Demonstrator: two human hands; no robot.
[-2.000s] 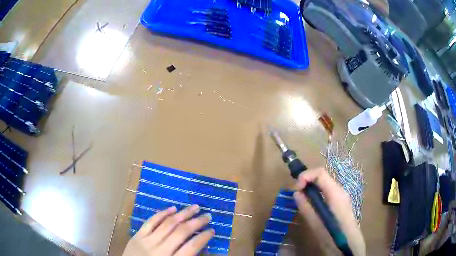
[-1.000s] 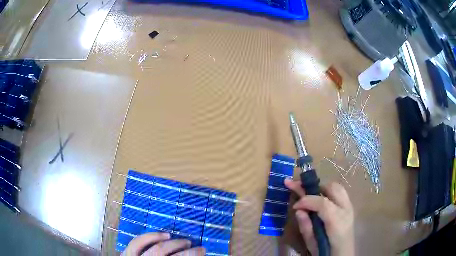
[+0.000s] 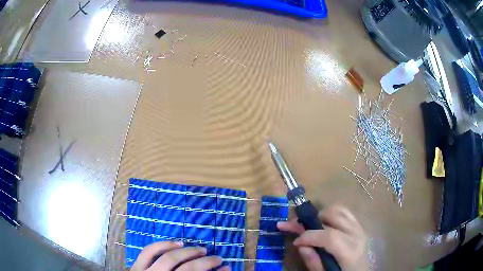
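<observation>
The joined cell block (image 3: 185, 211) lies at the lower middle, blue with silvery lines across it and wire ends at its sides. My left hand (image 3: 180, 258) rests on its lower part, cut off by the bottom edge, fingers spread and holding nothing. The narrow solar cell strip (image 3: 272, 233) lies just right of the block, with a small gap crossed by wire ends. My right hand (image 3: 336, 241) holds the soldering iron (image 3: 312, 218) by its black handle, with a fingertip at the strip's right edge. The iron's silver tip points up-left, above the strip, over bare tabletop.
A pile of tabbing ribbon (image 3: 384, 145) lies right, below an orange-brown piece (image 3: 355, 79) and the white flux bottle (image 3: 400, 78). A blue tray (image 3: 312, 7) and grey machine (image 3: 394, 26) stand at the top. A marked sheet (image 3: 79, 127) and dark cell stacks lie left. Black objects line the right.
The narrow strip has moved left and down, close to the block. My right hand and the iron have shifted left and lower, and the iron now slants more to the left.
</observation>
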